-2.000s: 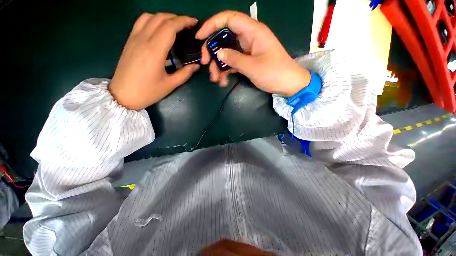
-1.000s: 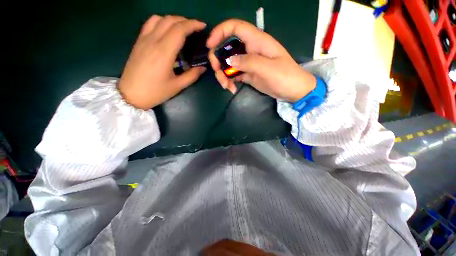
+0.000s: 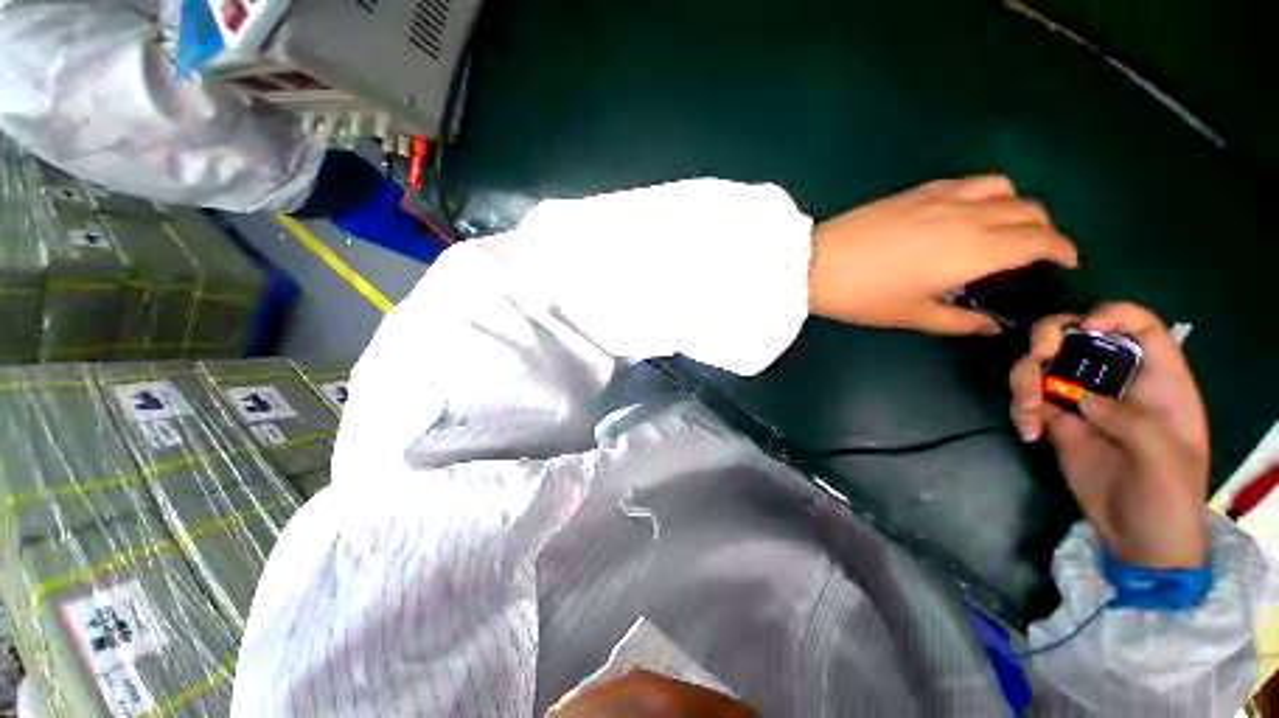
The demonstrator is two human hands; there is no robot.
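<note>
My right hand (image 3: pixel 1122 442), with a blue wrist strap, holds a smartwatch unit (image 3: pixel 1091 368) by its edges. Its lit screen faces up, dark with small white marks and an orange band at the bottom edge. My left hand (image 3: pixel 933 260) has its fingers bent around a dark piece (image 3: pixel 1021 292) on the green mat, just left of the watch. The piece is partly hidden by the fingers, and I cannot tell what it is. A thin black cable (image 3: pixel 912 448) runs from near the hands to the near bench edge.
A grey vented power supply (image 3: pixel 372 56) with red and black leads stands at the upper left. Another person's white sleeve (image 3: pixel 154 133) is beside it. Film-wrapped stacked boxes (image 3: pixel 154 491) are at the left, beside a yellow floor line. A red pen (image 3: pixel 1253 491) lies on paper at the right edge.
The view has swung left, showing the power supply, boxes and another person's sleeve. The watch screen now faces the camera more squarely. Both hands keep their places side by side.
</note>
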